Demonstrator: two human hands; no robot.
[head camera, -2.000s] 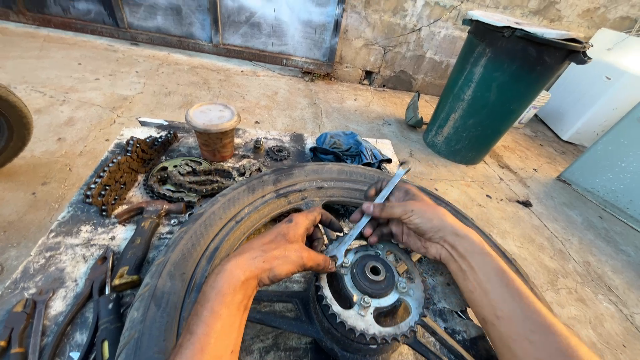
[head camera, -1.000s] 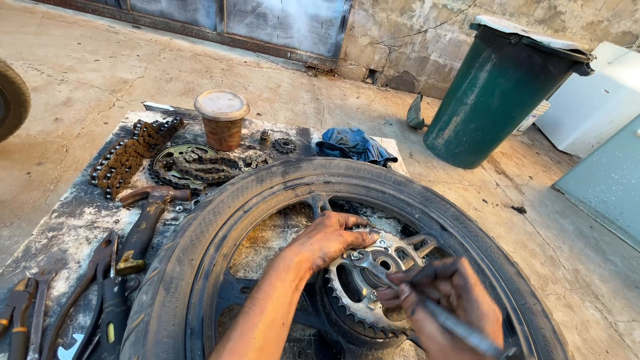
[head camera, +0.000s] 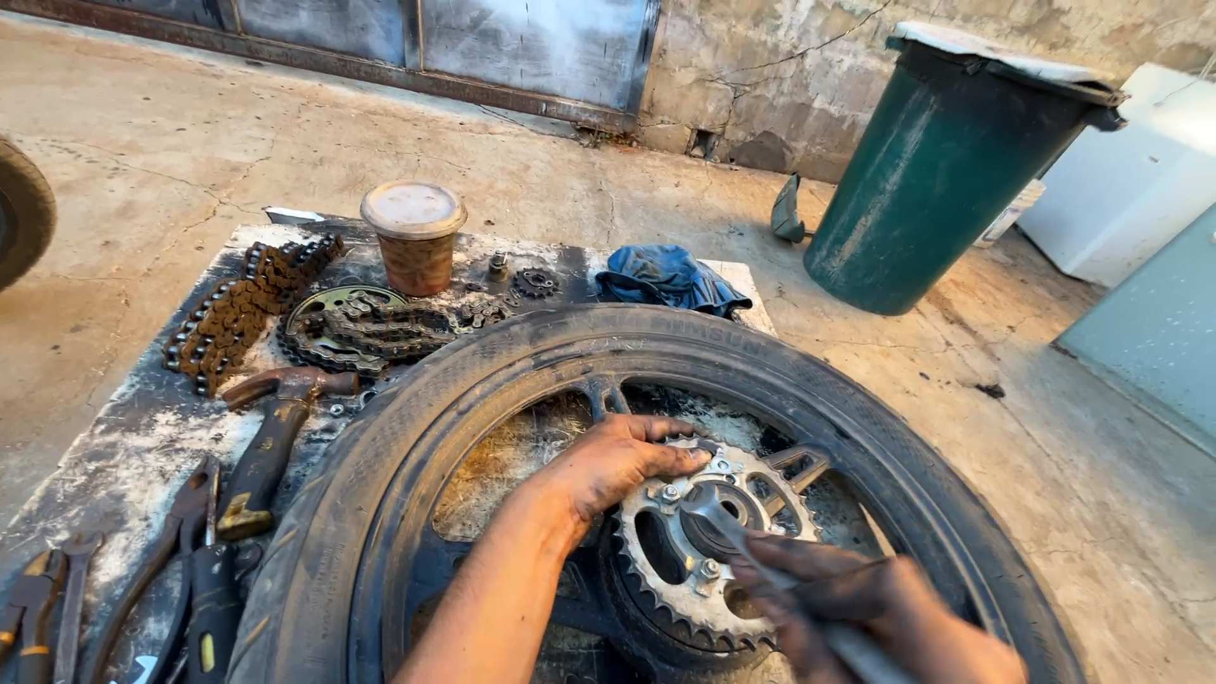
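Note:
A motorcycle wheel (head camera: 380, 465) with a black tyre lies flat, a silver rear sprocket (head camera: 665, 584) bolted at its hub. My left hand (head camera: 617, 465) rests on the sprocket's upper left edge, thumb and fingers at its rim, near a bolt. In my right hand (head camera: 855, 598), blurred by motion, is a metal wrench (head camera: 774, 575); its head lies over the sprocket's centre, beside the hub hole. Whether the wrench touches a bolt cannot be told. Nuts on bolts show around the sprocket's face.
On the board left of the wheel lie a rusty chain (head camera: 237, 313), an old sprocket with chain (head camera: 356, 328), a lidded cup (head camera: 415, 237), a hammer (head camera: 275, 432), pliers (head camera: 176, 541) and a screwdriver (head camera: 214, 598). A blue cloth (head camera: 665, 275) lies behind; a green bin (head camera: 950, 171) stands beyond.
Two seconds ago both hands held the wrench near the sprocket's upper left. My left hand has since let go of it and moved onto the sprocket's edge; my right hand has moved toward me with the wrench.

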